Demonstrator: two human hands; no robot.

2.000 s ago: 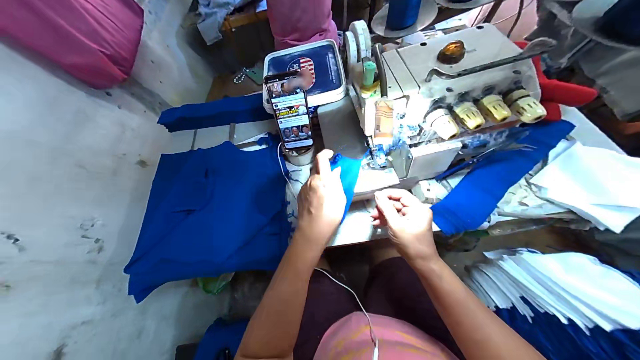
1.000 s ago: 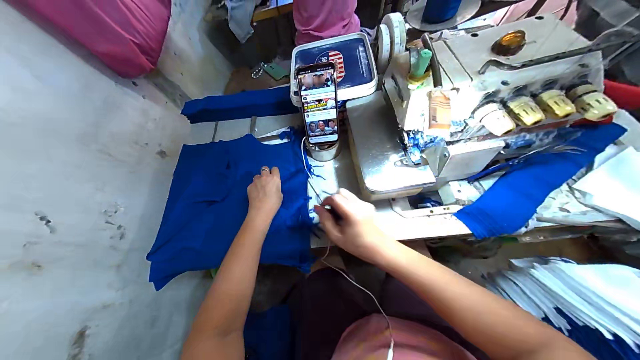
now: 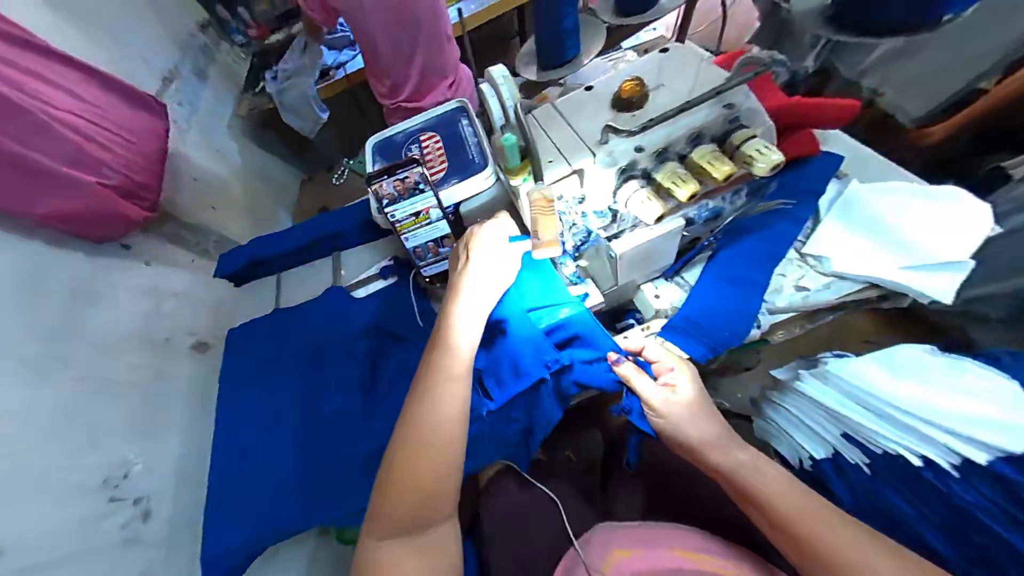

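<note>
A blue fabric piece (image 3: 320,408) spreads from the left side across to the front of a white overlock sewing machine (image 3: 656,88). My left hand (image 3: 486,256) rests at the fabric's upper edge beside the machine's presser area; its fingertips are partly hidden, so its grip is unclear. With thumb and fingers, my right hand (image 3: 660,380) pinches the fabric's right edge, nearer to my lap. A phone (image 3: 412,216) with a lit screen leans against a tub with a dark blue lid (image 3: 448,152), just left of my left hand.
Right of the machine lie a blue strip (image 3: 744,256) and white fabric pieces (image 3: 900,232). Stacked white pieces (image 3: 904,400) sit lower right. Another blue strip (image 3: 304,236) is at the left. Thread cones (image 3: 556,36) stand behind the machine. A person in pink (image 3: 408,52) is beyond the tub.
My left hand has moved from the blue fabric at the left to the machine. The fabric now reaches the machine front, and my right hand has moved right and holds its edge.
</note>
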